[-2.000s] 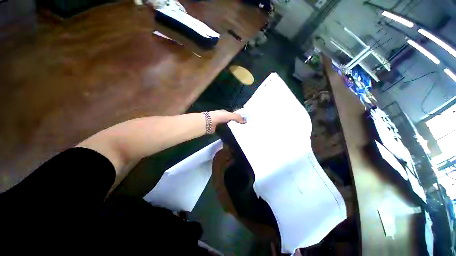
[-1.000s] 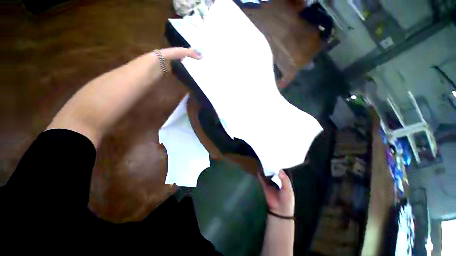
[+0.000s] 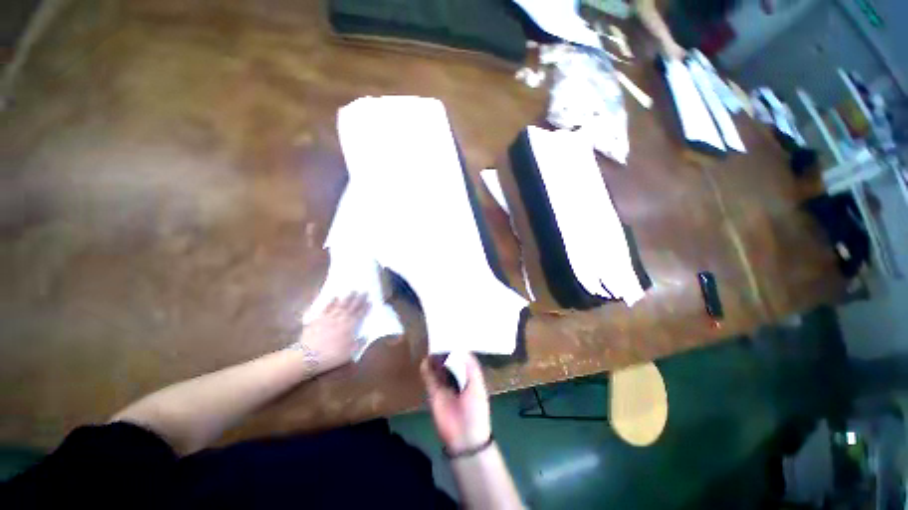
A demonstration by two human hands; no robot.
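Note:
A large cut-piece stack (image 3: 418, 209), white paper over dark fabric layers, lies on the brown table in front of me. My right hand (image 3: 460, 398) grips its near narrow end, at the table's front edge. My left hand (image 3: 336, 331) lies palm down, fingers somewhat spread, on a crumpled white paper sheet (image 3: 350, 279) that sticks out at the left of the stack. What is under that palm is hidden. A second, narrower stack (image 3: 577, 214) lies to the right, apart from the large one, with a paper strip (image 3: 495, 191) between them.
A dark fabric stack (image 3: 428, 28) lies at the table's back. A clear bag of whitish bits (image 3: 587, 95) sits behind the narrow stack. Another person's hand (image 3: 669, 42) touches long slim stacks (image 3: 697, 105). A black phone-like object (image 3: 709, 295) lies near the edge; a round stool (image 3: 638, 402) stands beside the table.
The large stack has moved from the air beside the table onto the tabletop. My left hand has moved from its upper side down to the loose sheet. My right hand remains at its near end.

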